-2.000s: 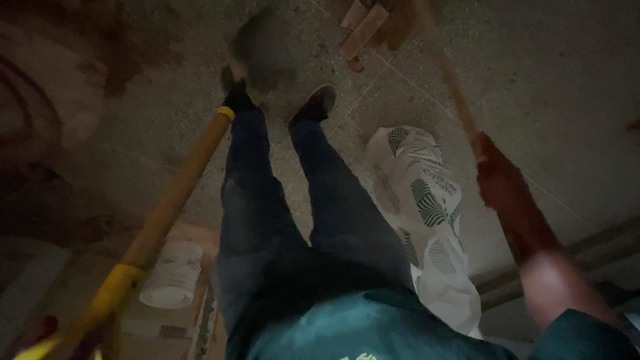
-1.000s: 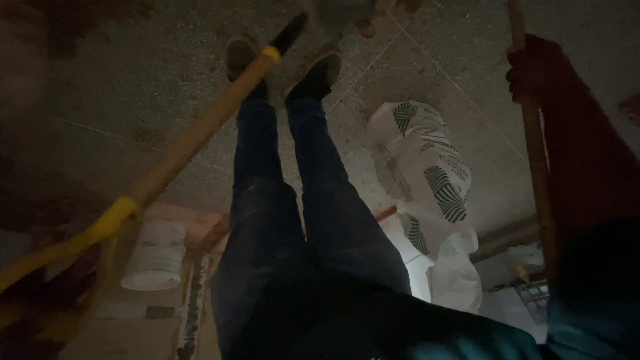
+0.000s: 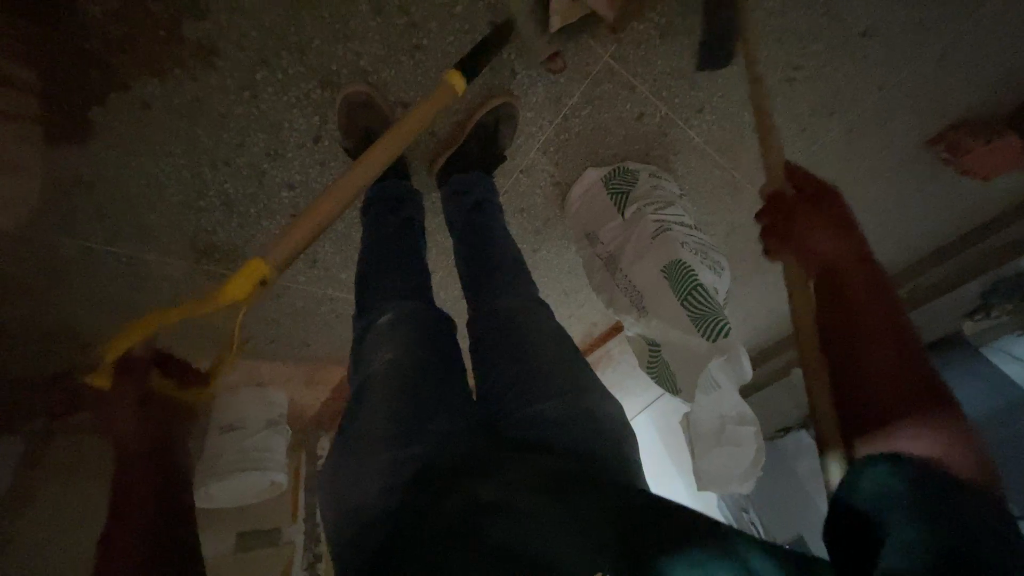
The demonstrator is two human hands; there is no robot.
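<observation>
The view is dim and partly blurred. At the lower left, my left hand [image 3: 152, 376] is closed on the yellow D-shaped grip [image 3: 240, 284] of a long-handled tool. Its wooden shaft [image 3: 360, 180] slants up across my left shoe to a yellow collar and a dark socket [image 3: 484, 50] above my shoes; no blade can be made out. My right hand [image 3: 808, 216] grips a second wooden handle [image 3: 768, 144], held nearly upright in the picture. A dark tool head [image 3: 718, 36] appears beside that handle's upper end, cut off by the frame; its kind cannot be told.
A white sack with green striped marks [image 3: 652, 240] lies on the speckled floor right of my legs. A white bucket [image 3: 244, 448] is at lower left. Reddish broken pieces [image 3: 980, 148] lie at right, others [image 3: 568, 12] at top. Beyond the sack runs a ledge [image 3: 960, 248].
The dark end of the left tool has swung rightward, from beside my left shoe to above both shoes. My right hand's handle stands more upright, and a dark head now shows near its top.
</observation>
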